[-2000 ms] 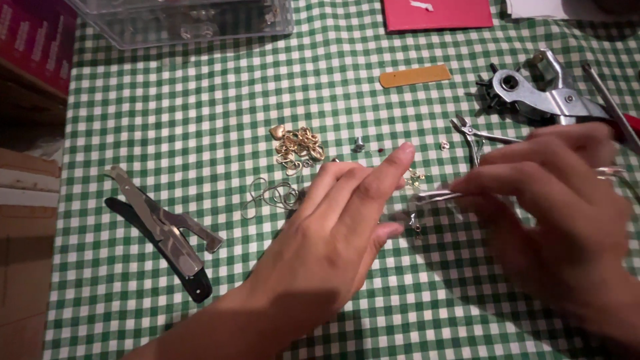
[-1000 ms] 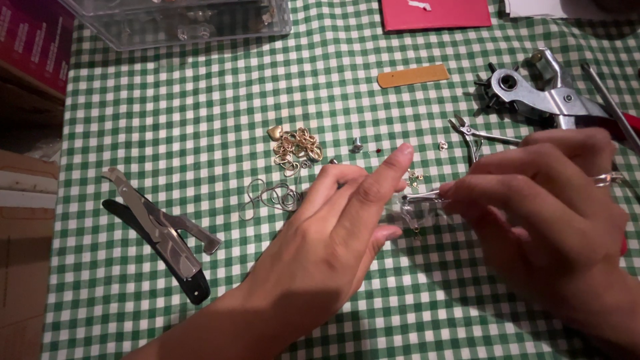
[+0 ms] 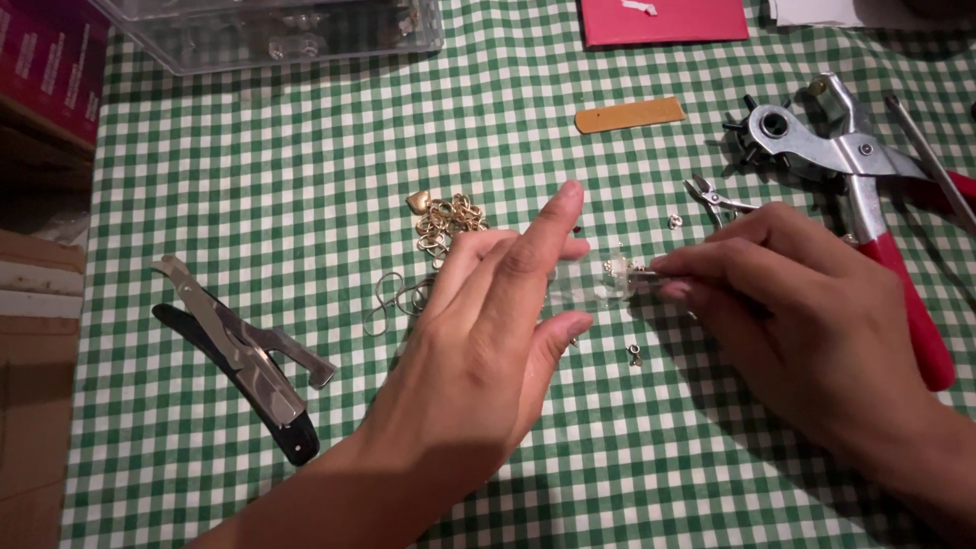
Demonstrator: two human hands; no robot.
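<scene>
Between my two hands lies a small clear container (image 3: 587,280) on its side, with tiny beads or rings (image 3: 616,267) by its right end. My left hand (image 3: 488,328) is around its left part, thumb and a finger at its sides, index finger extended. My right hand (image 3: 793,320) pinches a thin metal tool (image 3: 648,277), perhaps tweezers, whose tip is at the container's right end. A small metal finding (image 3: 634,354) lies below. Past my left fingers are a gold-coloured chain (image 3: 450,221) with a heart charm (image 3: 418,201) and a thin grey cord or wire (image 3: 390,297), partly hidden.
A metal tool with black handle parts (image 3: 244,358) lies left. Rotary hole punch pliers (image 3: 854,152), small cutters (image 3: 713,200) and a metal rod (image 3: 926,156) lie right. Beyond are a tan strip (image 3: 630,115), a clear plastic box (image 3: 305,38) and a red card (image 3: 663,21).
The clear container now shows between my hands, and the thin tool's tip has moved up to its end. The small finding below is now uncovered. My left hand has barely shifted.
</scene>
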